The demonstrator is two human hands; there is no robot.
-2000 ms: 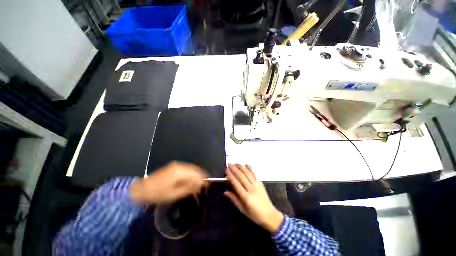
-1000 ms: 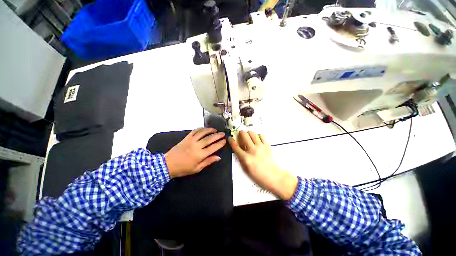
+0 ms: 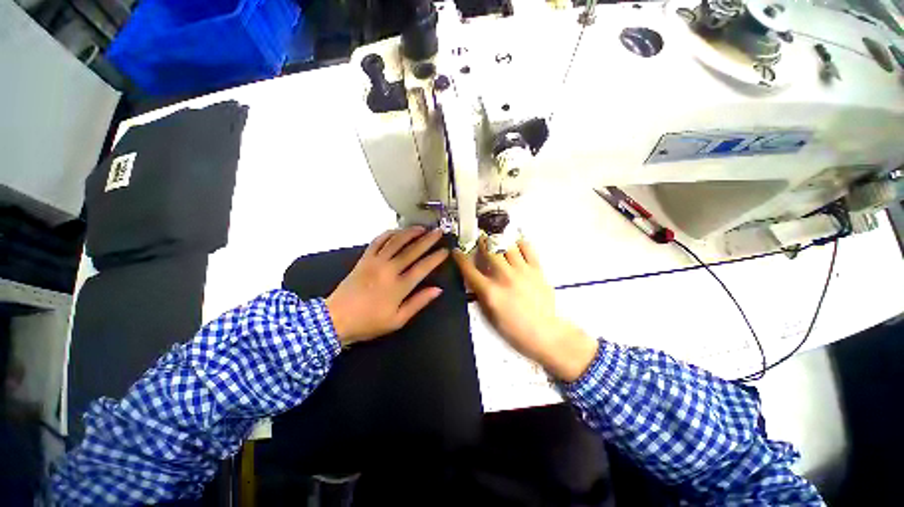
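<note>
A black fabric panel (image 3: 396, 386) lies at the front of the white sewing machine (image 3: 585, 109), its far right corner at the presser foot (image 3: 448, 226). My left hand (image 3: 389, 285) lies flat on the panel with fingers slightly spread, fingertips beside the foot. My right hand (image 3: 520, 302) is at the panel's right edge, fingertips together close to the foot. A thin dark strip (image 3: 624, 276) runs along the bed from the right to my right hand. My fingers hide the panel's edge; whether the right fingertips pinch the strip cannot be told.
A black stack with a white label (image 3: 164, 188) lies at the far left, a second black pile (image 3: 139, 327) nearer me. A red-and-dark tool (image 3: 639, 216) lies under the machine arm, a black cord (image 3: 738, 317) to its right. A blue crate (image 3: 203, 45) stands beyond the table.
Two seconds ago both hands were at the table's front edge; they and a panel are now at the machine. Over the last second the hands have kept nearly the same place beside the foot.
</note>
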